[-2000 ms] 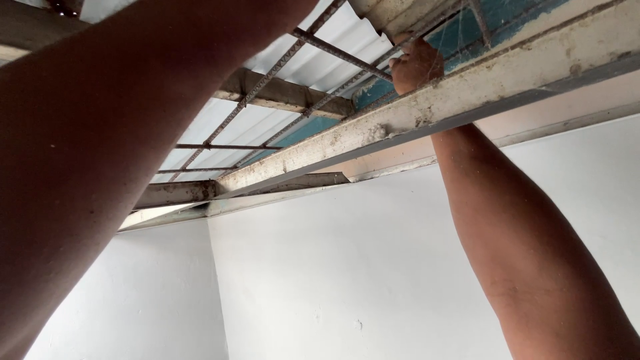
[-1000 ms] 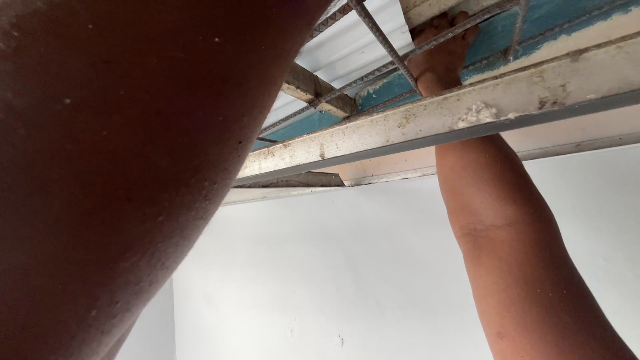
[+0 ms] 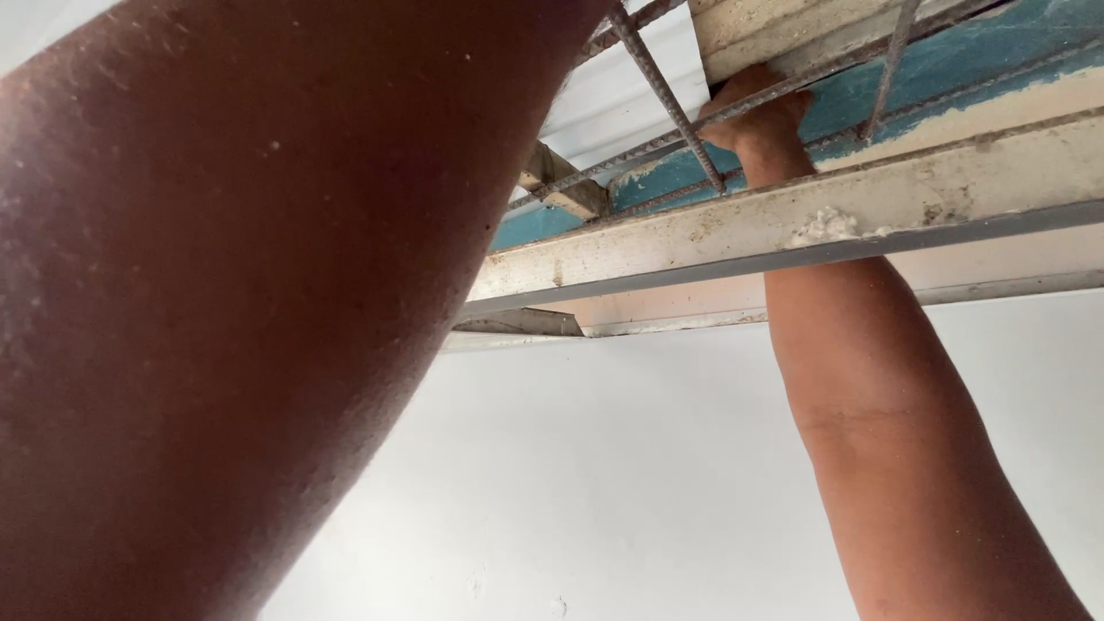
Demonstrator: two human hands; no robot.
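My right hand [image 3: 757, 116] is raised past the pale beam [image 3: 957, 185], behind a grid of rusty rebar [image 3: 660, 82]. It is near the edge of a white corrugated sheet [image 3: 630, 103] and just under a weathered beige board [image 3: 776, 30]. Its fingers are partly hidden by a bar and by the shadow there, so what they touch or hold cannot be told. My left arm fills the left side of the view, and my left hand lies beyond the top edge, out of sight.
A short wooden piece [image 3: 565, 181] meets the wall's blue painted band [image 3: 871, 95] behind the bars. A dark grey strip [image 3: 742, 263] runs along the beam's lower edge. Below stands a white wall [image 3: 586, 448]. A lump of whitish material [image 3: 826, 226] clings to the beam.
My left arm covers more of the view than two seconds ago. My right hand stays up behind the bars, its fingers differently placed than one second ago. The view has shifted.
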